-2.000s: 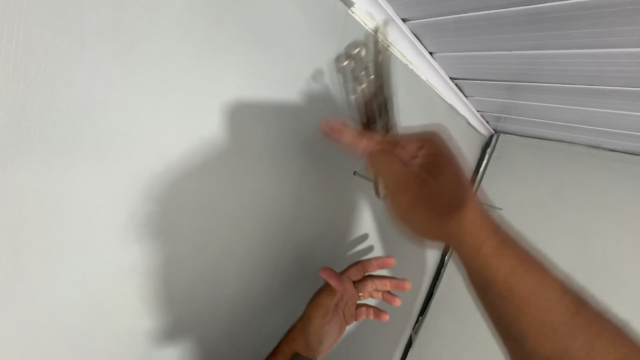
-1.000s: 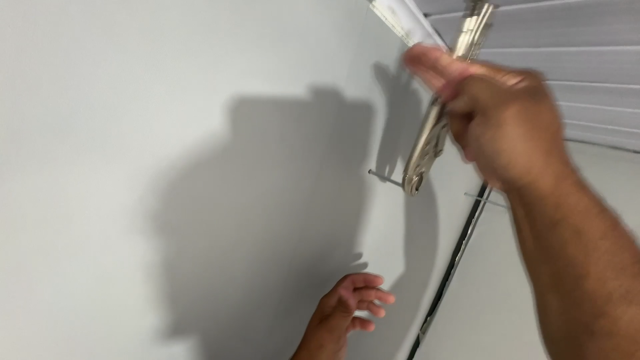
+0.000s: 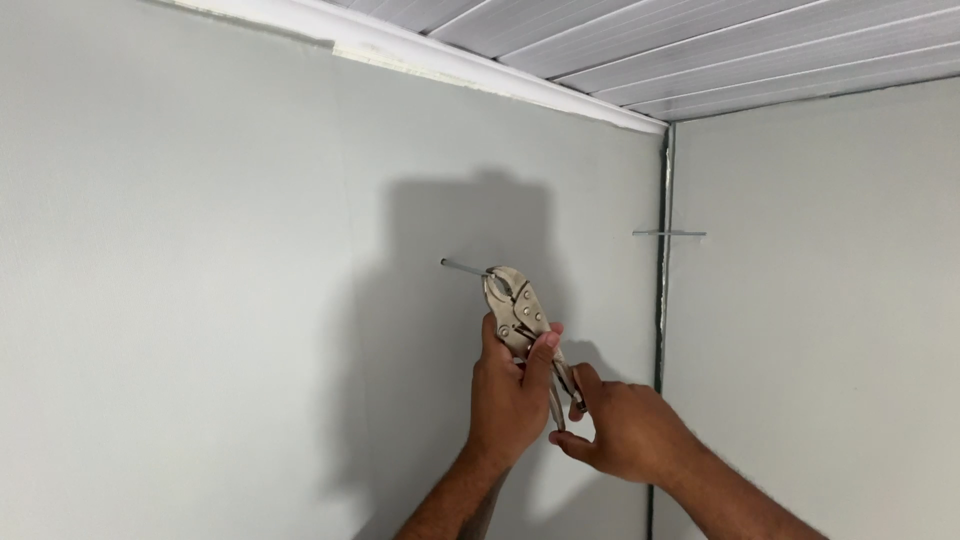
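A thin metal rod (image 3: 463, 267) sticks out of the grey wall, its dark end at the left. Locking pliers (image 3: 517, 307) of bare metal have their curved jaws at the rod's right end. My left hand (image 3: 514, 394) is closed around the body of the pliers just below the jaws, thumb across the front. Lower and to the right, my right hand (image 3: 626, 427) holds the ends of the pliers' handles between thumb and fingers. How firmly the jaws bite on the rod cannot be told.
A second thin rod (image 3: 679, 234) lies across the dark gap (image 3: 662, 300) at the wall corner. White trim (image 3: 450, 60) runs along the top of the left wall, under a ceiling of pale panels (image 3: 637, 45). Shadows of my body and hands fall on the wall.
My left hand, holding nothing before, has come up and taken hold of the pliers. My right hand has shifted to the handle ends, and the jaws now meet the rod. The view has moved.
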